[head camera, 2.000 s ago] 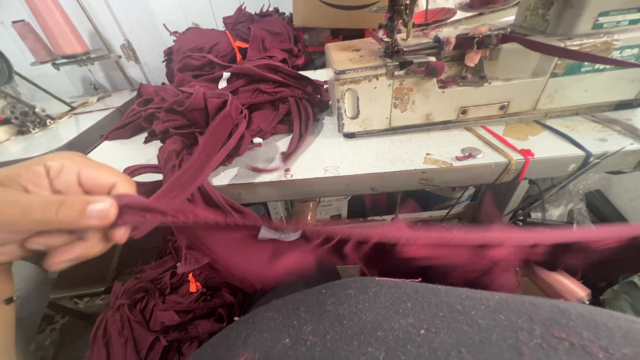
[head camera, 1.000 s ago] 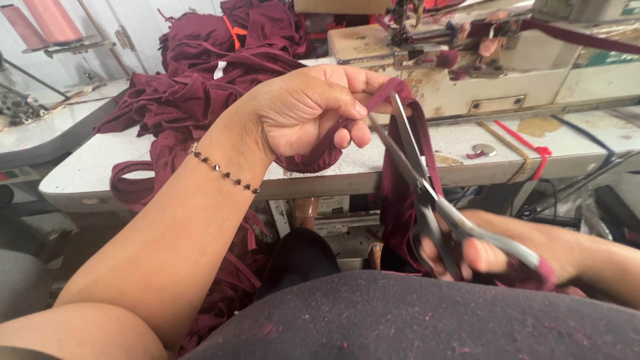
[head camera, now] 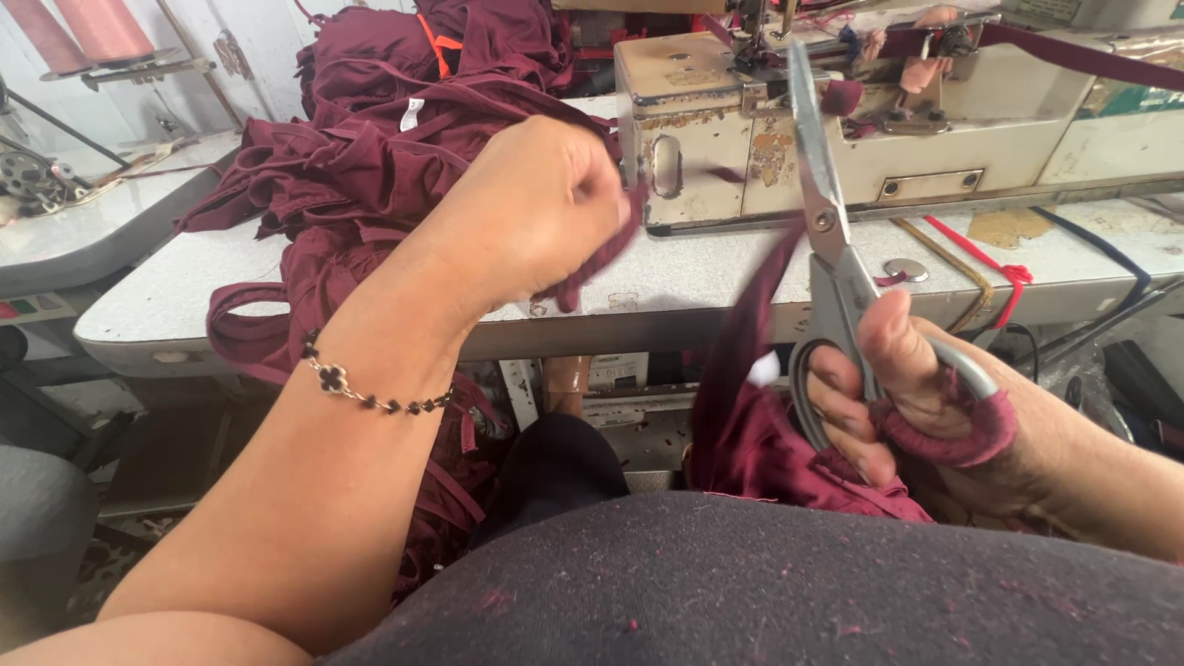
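Note:
My left hand [head camera: 555, 208] is closed on a maroon fabric strap [head camera: 601, 264], above the table's front edge. In my right hand [head camera: 888, 388] is a pair of metal scissors [head camera: 828, 217], blades together and pointing up; maroon cloth wraps one handle loop. Between my hands another maroon strap [head camera: 754, 324] hangs, blurred, down to maroon cloth [head camera: 786, 453] by my lap. Whether the two straps join cannot be told. A small piece of maroon fabric [head camera: 724, 173], also blurred, shows in front of the sewing machine. A heap of maroon garments [head camera: 370, 157] lies behind my left arm.
An industrial sewing machine [head camera: 694, 139] stands on the worn white table [head camera: 166, 301]. Gold, red and navy bands cross the table edge at right, beside a round metal disc [head camera: 905, 269]. Pink thread cones [head camera: 106, 32] stand at upper left. More maroon straps [head camera: 453, 490] hang below the table.
The scissor blades were apart at the strap beside my left hand; now they are together. My left hand has moved away from them, leftward. Two seconds ago it held a stretched strap at far left.

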